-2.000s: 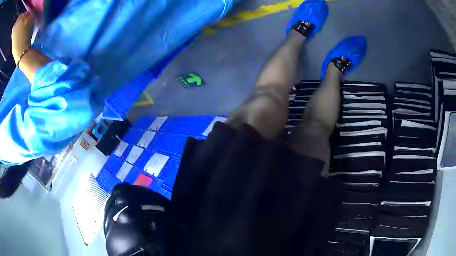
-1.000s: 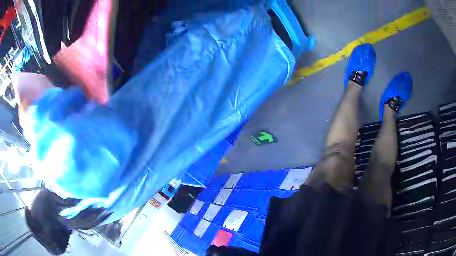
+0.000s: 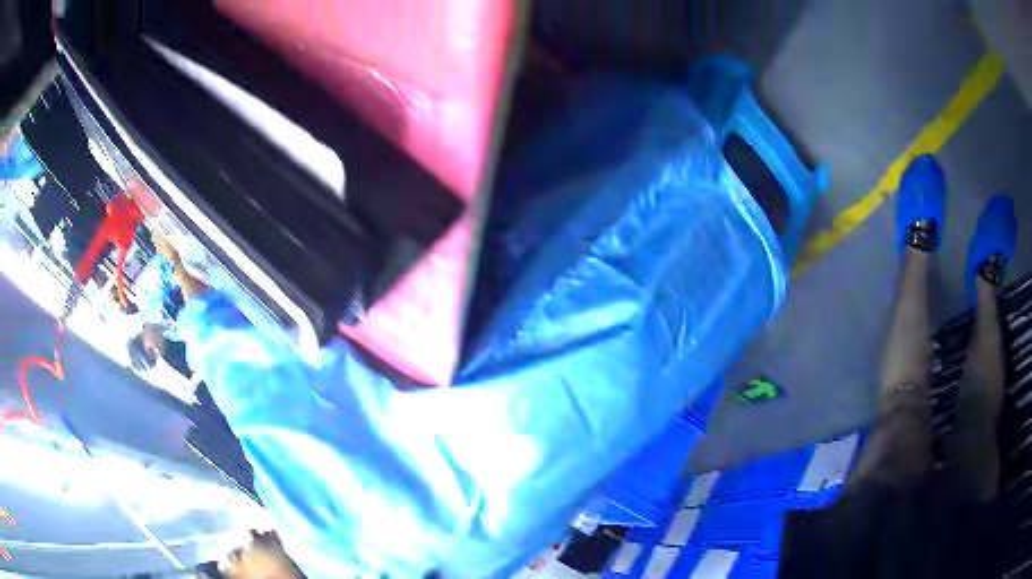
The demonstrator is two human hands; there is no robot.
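Note:
Neither of my own hands can be made out. Nearest in front are long black panels [image 3: 243, 147], one with a white strip, lying at the pink board [image 3: 424, 102] at upper left. A seated person in a light-blue smock [image 3: 509, 418] fills the middle; their sleeve reaches toward the upper left, where a small hand [image 3: 175, 266] shows, blurred. A skin-coloured shape, perhaps a hand, is cut off at the bottom left; whose it is I cannot tell.
A red tool [image 3: 111, 238] and red coiled cord [image 3: 40, 379] are at left. A light-blue stool [image 3: 775, 181] is under the person. Blue bins [image 3: 736, 515] with white labels are at the bottom. Black stacked panels [image 3: 1018, 390] lie at right, near legs in blue shoe covers [image 3: 922, 204].
The view has swung toward the line. The smock, legs and bins have shifted right in the picture, and the pink board and black panels now appear large. The red tool has come into clearer view.

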